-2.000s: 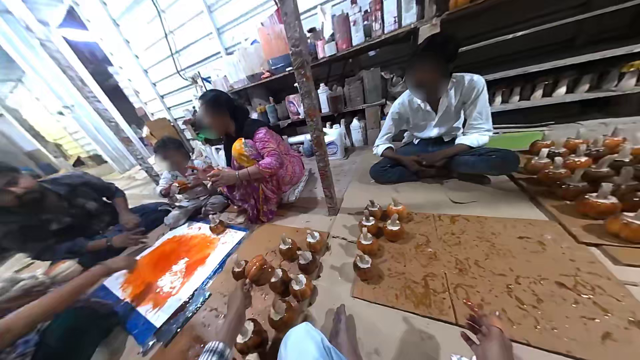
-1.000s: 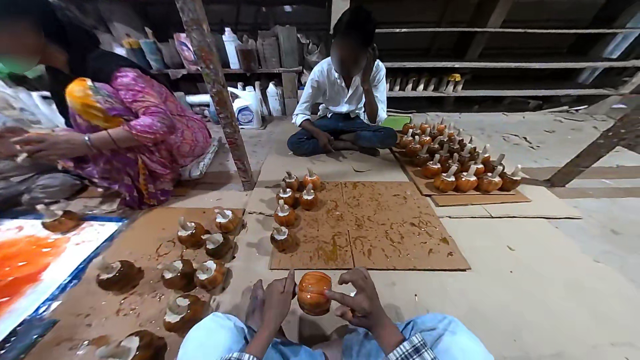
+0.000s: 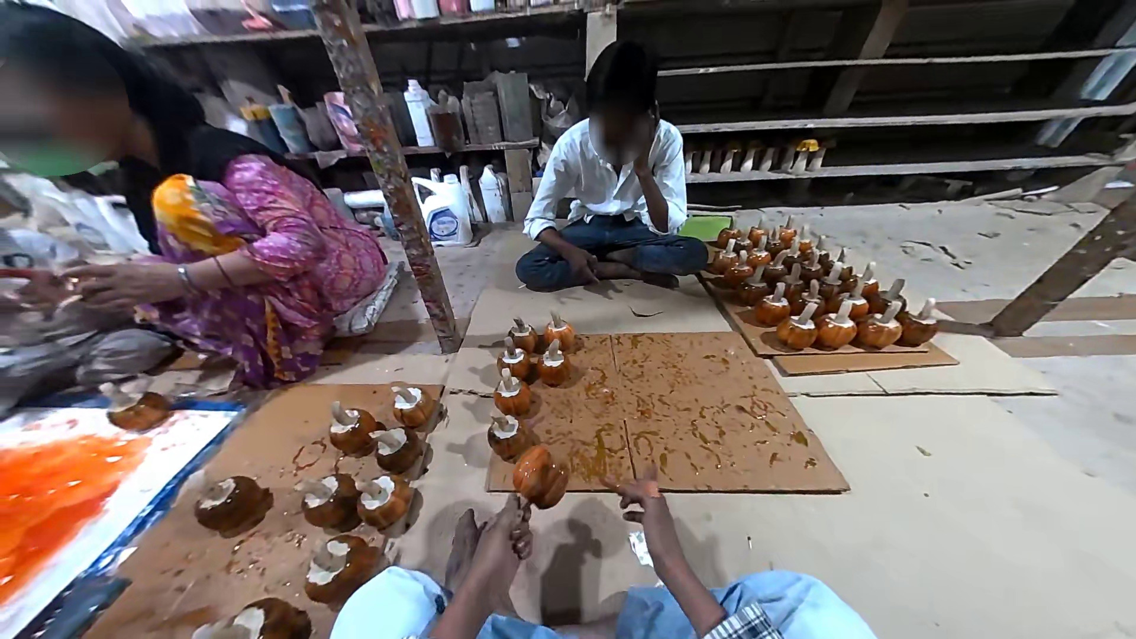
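Observation:
My left hand (image 3: 515, 532) is closed at the lower end of a glossy orange-brown pumpkin-shaped piece (image 3: 540, 477), holding it tilted over the near edge of a stained cardboard sheet (image 3: 701, 408). To the right of that piece, my right hand (image 3: 646, 501) has its fingers apart and holds nothing. Several similar pieces with pale stems (image 3: 512, 395) stand in two rows on the left part of the sheet. More of them (image 3: 331, 501) stand on another cardboard sheet (image 3: 248, 426) to my left.
Orange paint covers a white sheet (image 3: 169, 439) at far left, with one piece on it. A person in white (image 3: 612, 177) sits opposite; another in pink (image 3: 275, 248) sits left. Many finished-looking pieces (image 3: 834, 328) stand at right. Posts (image 3: 382, 169) rise left and right (image 3: 1065, 262).
The pumpkin-shaped piece, between both hands a second ago, is now in my left hand alone, and my right hand is off it. Two seconds ago my hands were wide apart. The view has swung.

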